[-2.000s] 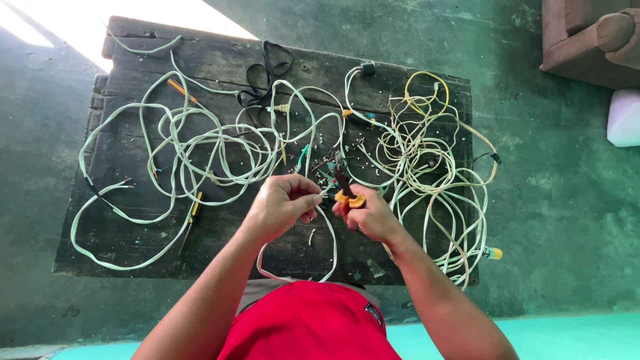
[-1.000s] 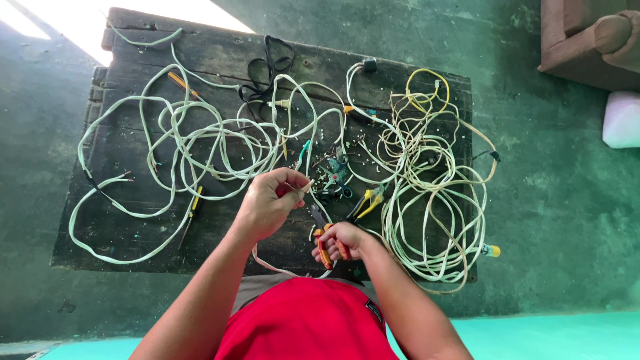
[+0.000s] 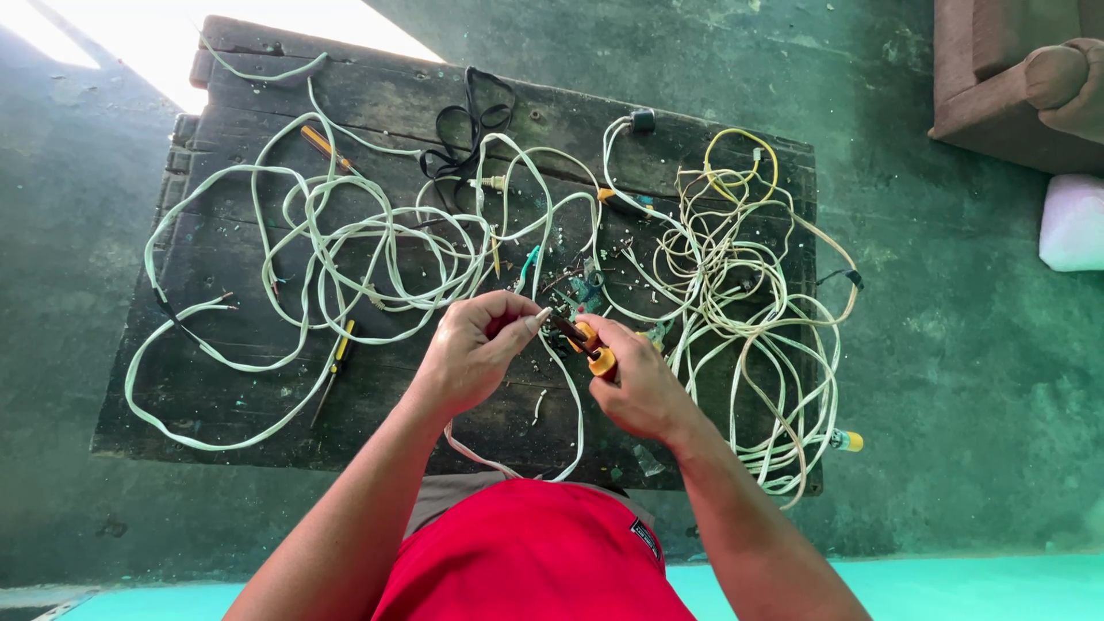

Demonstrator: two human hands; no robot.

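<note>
My left hand (image 3: 483,349) pinches the pale end of a cable (image 3: 543,316) between thumb and fingertips. My right hand (image 3: 636,375) grips orange-handled pliers (image 3: 588,343), whose dark jaws reach to that cable end; whether the jaws touch it is hard to tell. Beyond the hands lie small cut bits, a green-ended wire (image 3: 528,266) and a bluish tool or part (image 3: 588,285). Partly behind my right hand is a yellow-handled tool (image 3: 653,336). White cable (image 3: 580,431) loops down toward my body.
On the dark wooden table (image 3: 259,435) lie a loose white cable coil (image 3: 405,297), a tangled cable bundle (image 3: 759,345), a black strap (image 3: 470,129), an orange-handled tool (image 3: 323,147) and a yellow-handled screwdriver (image 3: 342,347). A brown sofa (image 3: 992,95) stands at the far right.
The pliers in my right hand have moved up from nearer my body to the cable end at my left fingertips. The yellow-handled tool is now partly covered by my right hand.
</note>
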